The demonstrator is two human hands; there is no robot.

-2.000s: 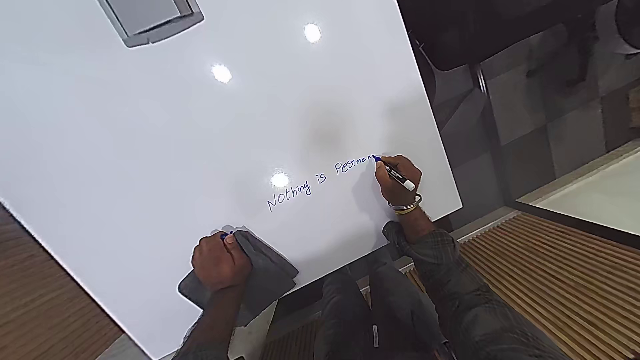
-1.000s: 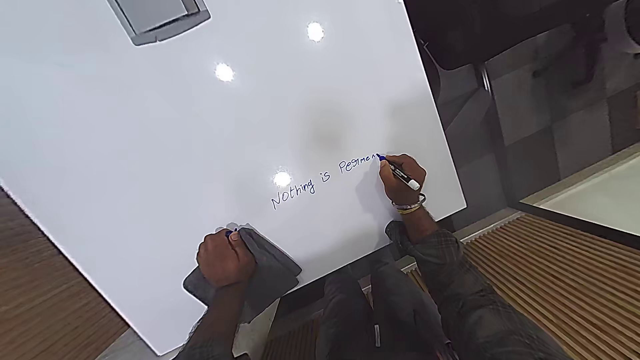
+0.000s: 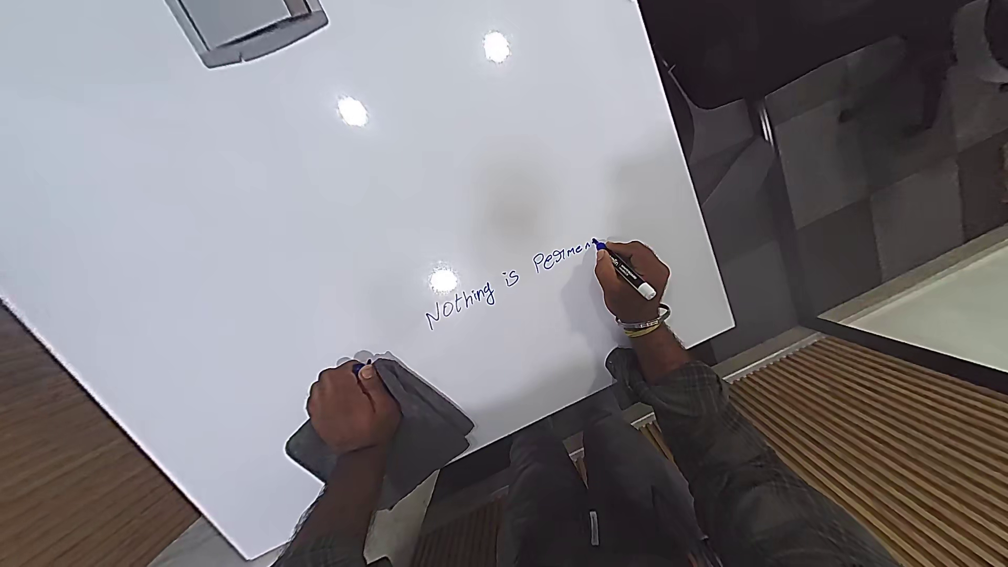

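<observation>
My right hand grips a black-and-white marker, its blue tip at the end of blue handwriting on a glossy white tabletop. The writing reads "Nothing is Permen". A metal bangle and a yellow band circle the right wrist. Near the lower edge, my left hand is closed, with a small blue thing, probably the marker's cap, showing by its thumb. That hand rests on a dark grey cloth, part of which lies under it.
A grey framed panel is set at the upper left of the white surface. Light reflections shine on it. A dark chair stands at the upper right, over a checkered floor. Slatted wood lies lower right, and wood-grain at left.
The right hand and marker have shifted slightly rightward along the writing, where a little more of the last word's ending shows. My left hand stays on the cloth.
</observation>
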